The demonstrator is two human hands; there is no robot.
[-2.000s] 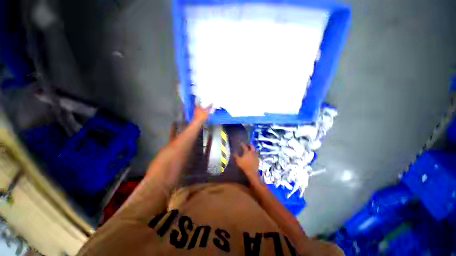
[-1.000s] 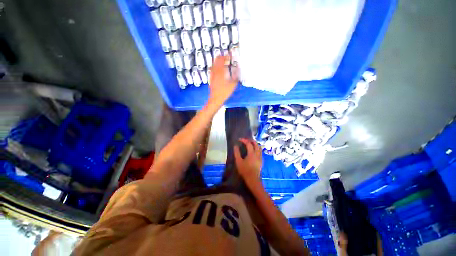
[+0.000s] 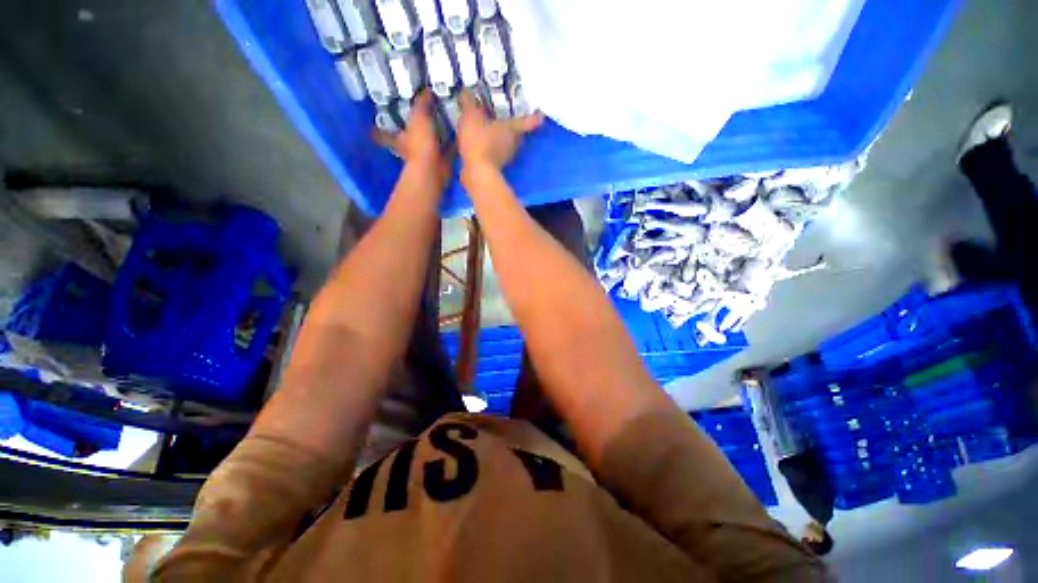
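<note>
A blue tray (image 3: 637, 171) lies across the top of the view, cut off by the frame edge. Rows of small grey-white parts (image 3: 442, 59) stand in its left side, and a bright white sheet (image 3: 672, 68) covers the rest. My left hand (image 3: 417, 139) and my right hand (image 3: 487, 139) are side by side inside the tray at the near end of the rows. Fingers and thumbs are spread, with fingertips at the nearest parts. Whether either hand grips a part cannot be told.
A pile of thin grey-white limbs (image 3: 717, 245) lies in a blue bin just beyond the tray's near right edge. Blue crates (image 3: 199, 302) are at the left, and stacked blue crates (image 3: 876, 421) at the lower right. A person's dark-clothed leg (image 3: 1002, 188) shows at the right edge.
The white sheet first covered the tray, then the rows showed at the left. My right hand has moved from my thigh into the tray beside my left. Fewer near parts show now.
</note>
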